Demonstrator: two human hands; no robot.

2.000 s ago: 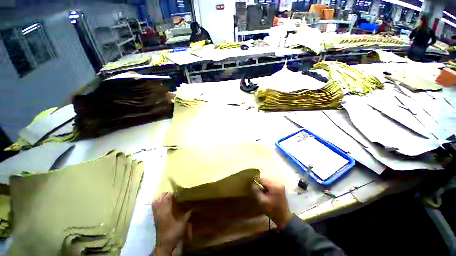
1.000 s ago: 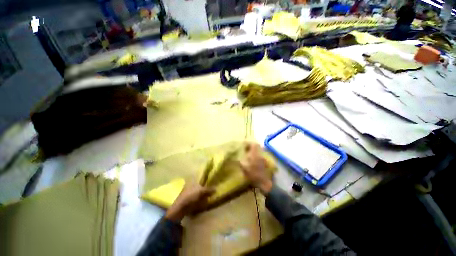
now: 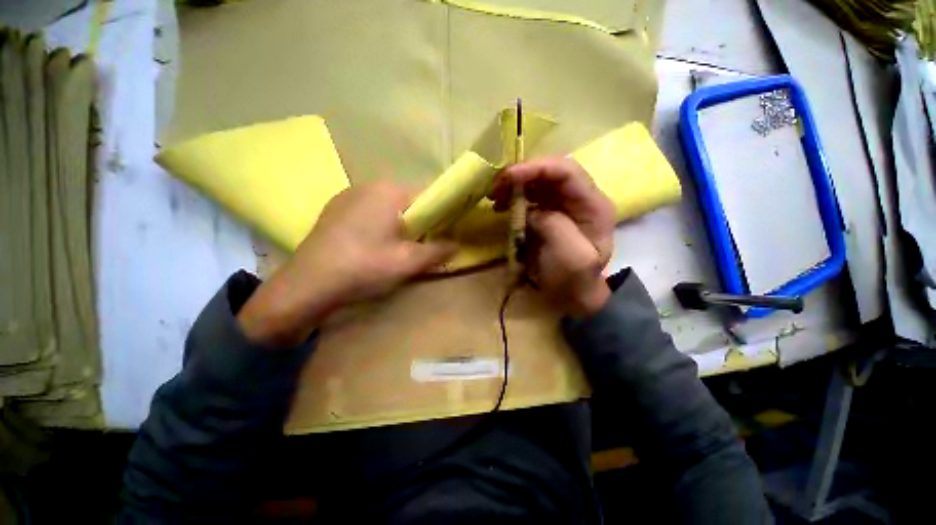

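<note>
A large khaki panel (image 3: 390,92) with a straight centre seam lies in front of me, its near edge folded back to show bright yellow. My left hand (image 3: 354,246) grips the folded edge left of the seam. My right hand (image 3: 564,220) holds a slim yellowish stick (image 3: 517,210) with a dark thin tip pointing away from me, beside the bunched fold. A black cord (image 3: 503,354) hangs from the stick across the brown work board (image 3: 349,379), which has a white label strip. Whether the tip touches the panel cannot be told.
A blue-rimmed tray (image 3: 708,195) with small silver bits stands at the right. A small hammer (image 3: 734,298) lies against its near rim. Stacked khaki panels (image 3: 41,226) are at the left. Grey-white sheets (image 3: 862,174) lie beyond the tray at the right.
The view has tilted down over the work. My hands have moved from handling the panel's folded edge to holding it near the centre seam, and the stick now shows upright in my right hand.
</note>
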